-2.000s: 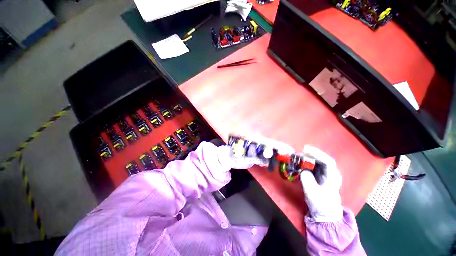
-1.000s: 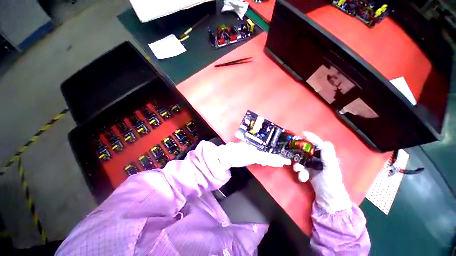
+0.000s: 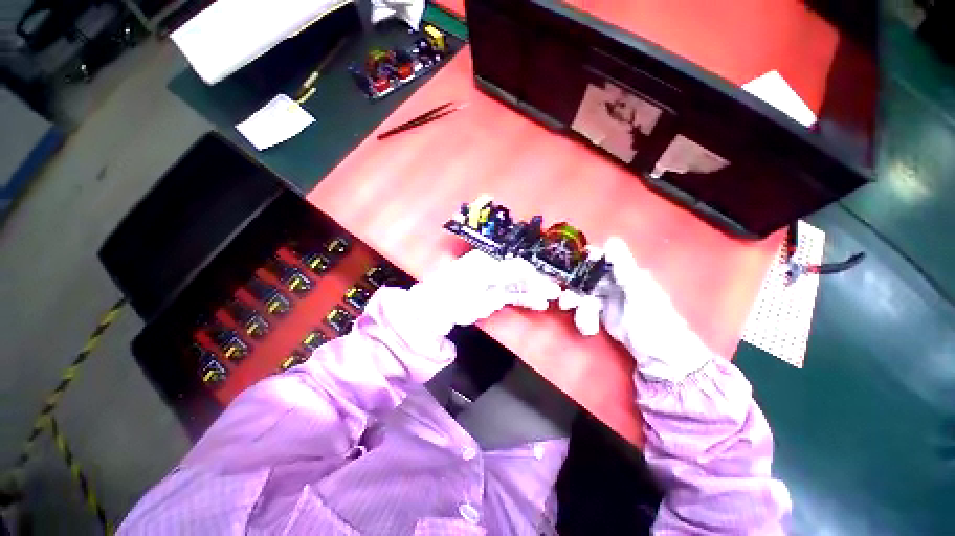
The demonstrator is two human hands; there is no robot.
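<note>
A circuit board (image 3: 529, 247) is held above the red bench mat (image 3: 419, 188), its component side showing. Yellow and black parts stand on its left end, a round green and red lump near its right end. My left hand (image 3: 497, 287), in a white glove, holds the board's near long edge. My right hand (image 3: 609, 293), also gloved in white, holds its right end. The fingers under the board are partly hidden.
A black low tray (image 3: 173, 361) with rows of boards lies at the left. A large black bin (image 3: 723, 136) stands beyond the mat. Tweezers (image 3: 419, 120), a loose board (image 3: 396, 69), a paper slip (image 3: 274, 123) and side cutters (image 3: 822, 268) lie around.
The view has shifted, so the bench things sit further left. The board has tilted, now showing its parts more from the side. Both hands still hold it.
</note>
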